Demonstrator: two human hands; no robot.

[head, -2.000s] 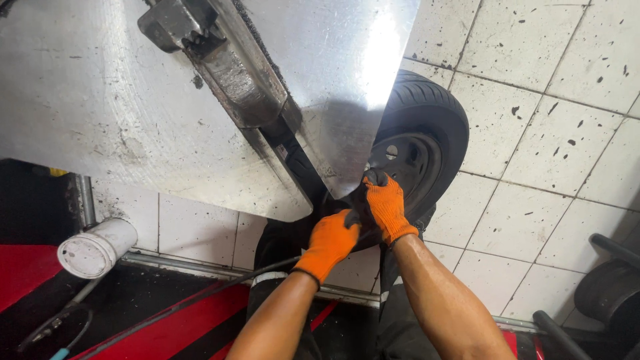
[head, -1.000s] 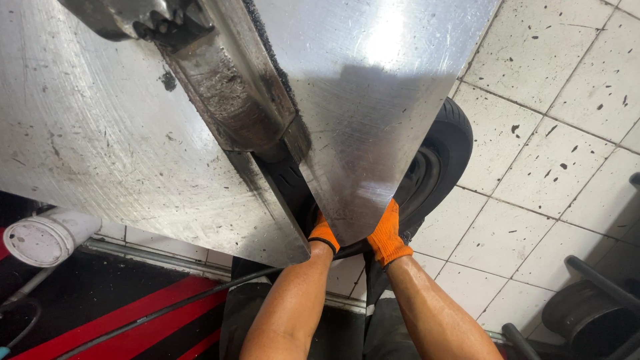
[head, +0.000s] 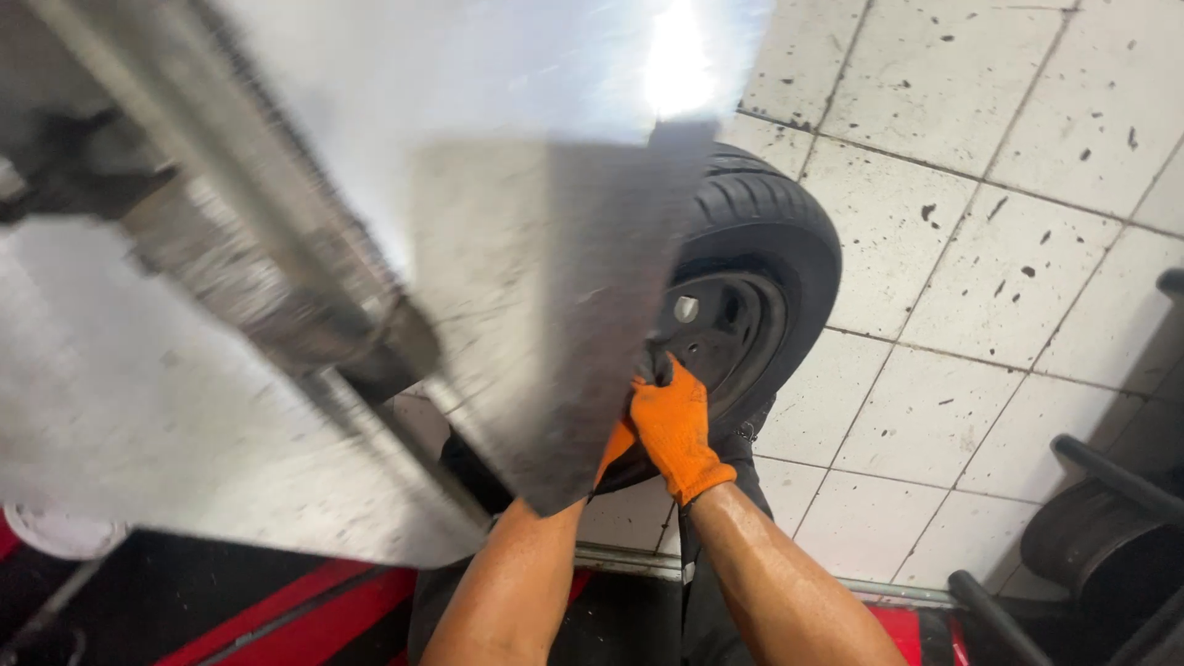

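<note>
A black rubber tire [head: 814, 250] on a dark steel wheel rim [head: 763, 314] stands beneath a shiny metal plate [head: 499, 231] that covers its left part. My right hand [head: 677, 416], in an orange glove with dark fingertips, is at the lower middle of the rim; its fingers are bent, and what lies between them is unclear. Of my left hand [head: 615, 450], only a strip of orange glove shows beside the plate's edge, just left of my right hand. Its fingers are hidden behind the plate.
Left of the plate runs a worn metal arm [head: 268, 268], blurred. A white bucket [head: 60, 532] stands at the lower left by a red and black surface [head: 305, 601]. Dark metal bars [head: 1115, 476] and a cylindrical part [head: 1091, 536] are at the right on white floor tiles [head: 962, 407].
The view has shifted closer to the plate. My right hand, mostly behind the plate one second ago, shows in front of the rim. More of the tire and rim is visible.
</note>
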